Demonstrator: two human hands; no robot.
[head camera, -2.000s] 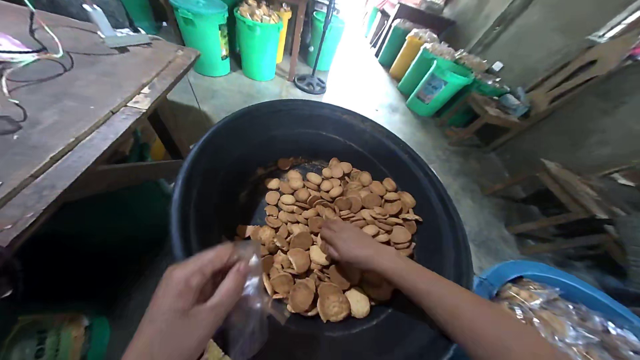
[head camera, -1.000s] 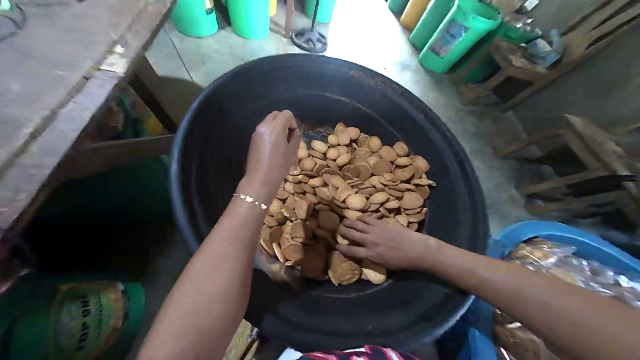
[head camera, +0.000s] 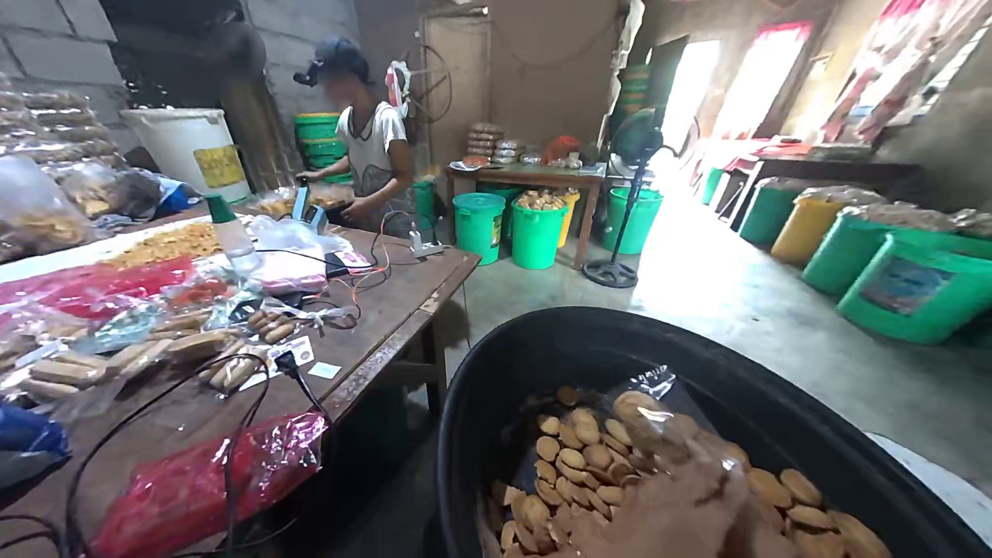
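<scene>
Brown round biscuits (head camera: 577, 457) lie heaped in a large black plastic tub (head camera: 573, 333) at the lower right. A clear plastic bag (head camera: 655, 384) with biscuits in it is over the heap. Blurred skin of my hands (head camera: 682, 504) shows against the bag's lower side at the bottom of the view. Where one hand ends and the other begins cannot be made out, and the finger positions are unclear. The wrists are out of view.
Left of the tub, a wooden table (head camera: 387, 341) holds a red plastic packet (head camera: 217, 473), cables and wrapped goods. A person (head camera: 372, 147) stands behind it. Green buckets (head camera: 537, 232) and a black stand fan (head camera: 620, 271) stand beyond; more buckets (head camera: 914, 287) are at right.
The view has swung up, showing the room and a person. One second ago my hands were apart over the biscuits; now a bag with biscuits in it shows beside blurred skin.
</scene>
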